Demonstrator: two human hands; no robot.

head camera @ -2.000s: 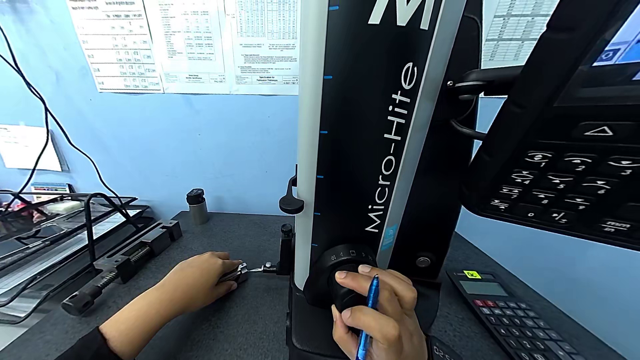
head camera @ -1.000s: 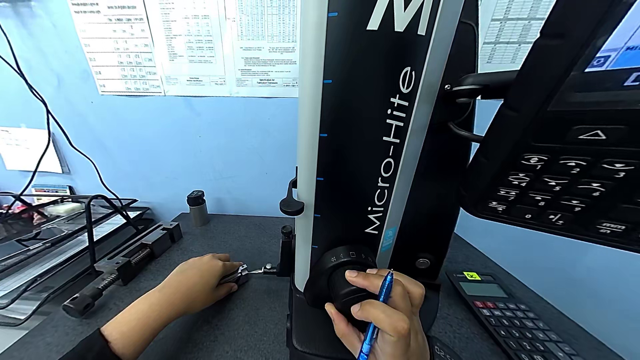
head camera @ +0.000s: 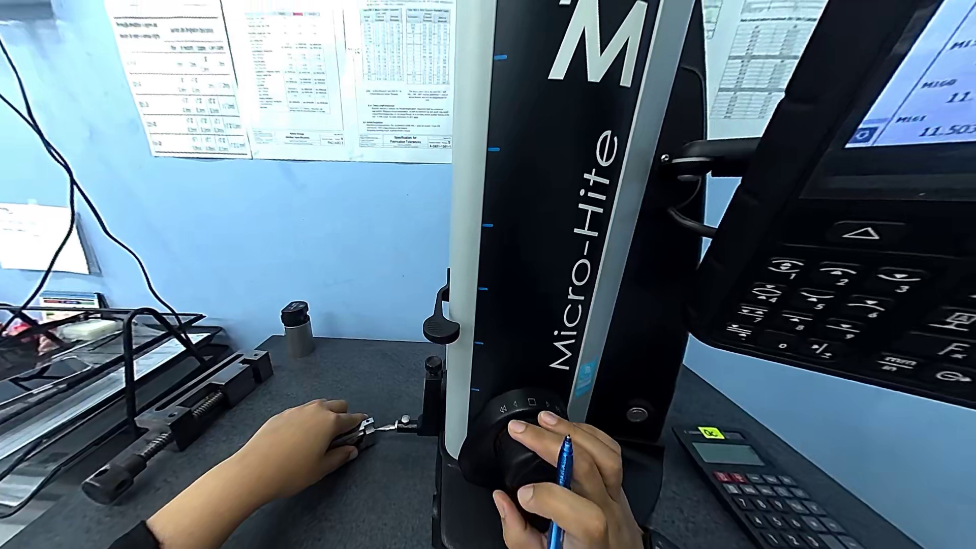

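A black and grey Micro-Hite height gauge (head camera: 549,252) stands upright on a dark granite surface. My left hand (head camera: 305,446) holds a small metal part (head camera: 364,428) down on the surface, beside the tip of the gauge's probe (head camera: 393,427); whether they touch cannot be told. My right hand (head camera: 572,480) has its fingertips on the gauge's black control knob (head camera: 526,442), and a blue pen (head camera: 564,476) is tucked between its fingers. The gauge's control panel (head camera: 854,290), with keypad and lit screen, is at the right.
A black screw-type vise (head camera: 191,412) lies left of my left hand, near a wire paper tray (head camera: 130,358). A small grey cylinder with a black cap (head camera: 297,332) stands near the wall. A calculator (head camera: 770,488) lies at the right. Printed sheets (head camera: 297,76) hang on the blue wall.
The pen in my right hand has tipped more upright, and the fingers have shifted on the knob. My left hand stays at the metal part.
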